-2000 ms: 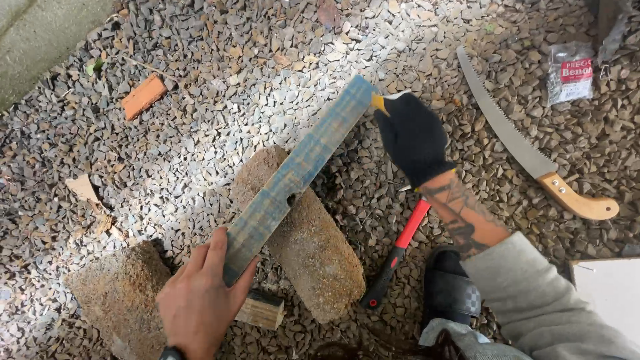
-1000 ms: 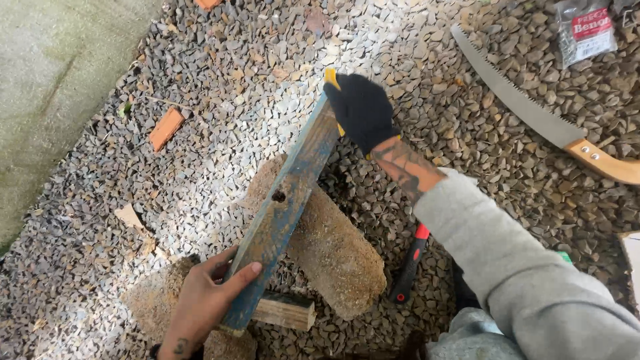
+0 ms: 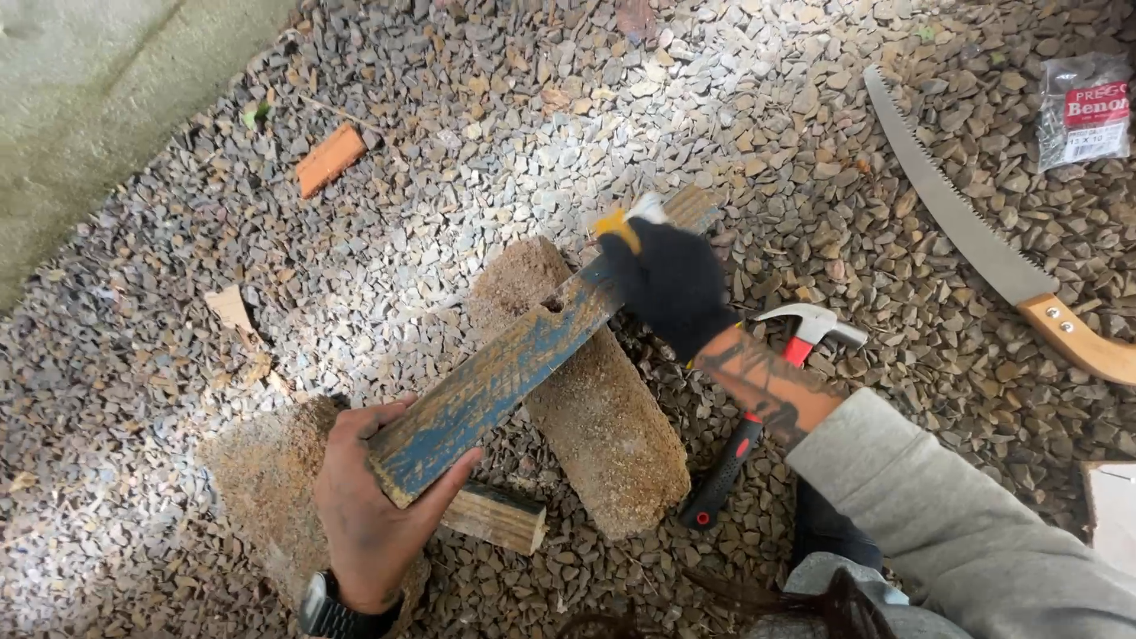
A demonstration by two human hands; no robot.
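Observation:
A wooden board with worn blue paint [image 3: 497, 382] lies slanted across a rough stone block [image 3: 612, 426]. My bare left hand [image 3: 382, 488] grips its lower left end, thumb on the near edge. My right hand [image 3: 670, 275], in a black glove, is closed over the upper part of the board with something yellow and white at its fingers; what that is stays unclear through blur. Below the board a short wood offcut [image 3: 497, 516] rests near my left hand. Beside my right forearm lies a claw hammer [image 3: 729, 466], partly hidden by the arm.
A curved pruning saw [image 3: 967, 226] and a clear plastic packet with a red label [image 3: 1084, 111] lie on the gravel at right. A second rough block [image 3: 266, 479] is at lower left, a brick fragment [image 3: 330, 160] at upper left, beside a concrete slab [image 3: 80, 115].
My gloved right hand has moved from the board's far end down along it toward the middle. The board has been turned, showing a worn blue face, and my left hand still holds its lower end.

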